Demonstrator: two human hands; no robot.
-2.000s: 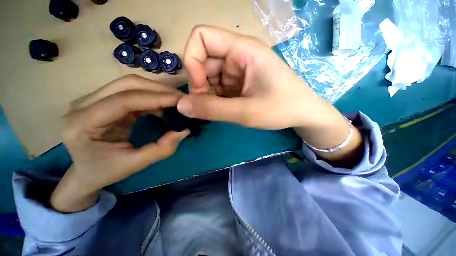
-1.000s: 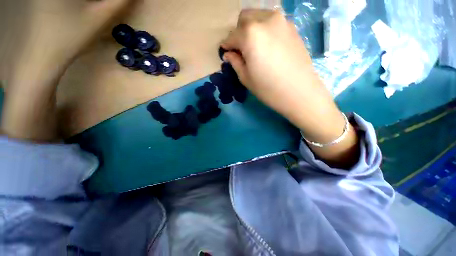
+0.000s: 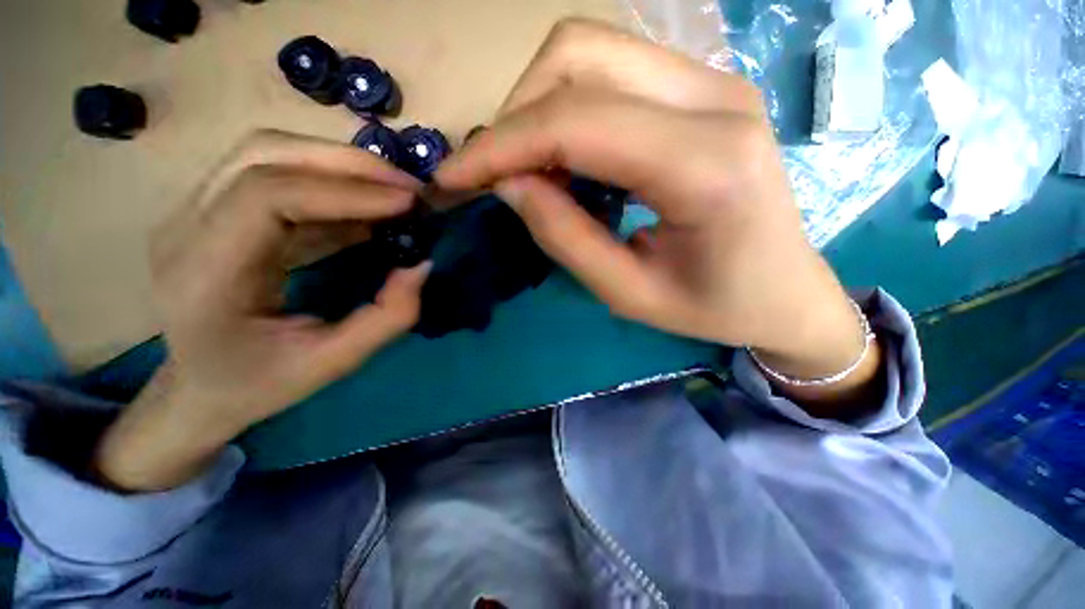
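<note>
My left hand (image 3: 256,286) holds a black knob (image 3: 405,242) between thumb and fingers, low over the green surface. My right hand (image 3: 654,179) is beside it, its fingertips close to the knob and to my left fingertips. Whether the right fingers pinch a small pad cannot be told. A heap of black pads (image 3: 476,268) lies on the green surface (image 3: 571,339) under and between my hands, partly hidden. Several knobs with pale centres (image 3: 367,86) stand on the cardboard (image 3: 226,71) just beyond my hands.
More black knobs (image 3: 110,111) stand at the upper left of the cardboard. A clear plastic bag (image 3: 821,179), a white packet (image 3: 847,83) and crumpled white paper (image 3: 982,149) lie at the right. The bench's front edge runs just before my body.
My left hand has come back from the upper left and now holds a knob. One knob has gone from the near group. My right hand has moved left from the pads towards my left hand.
</note>
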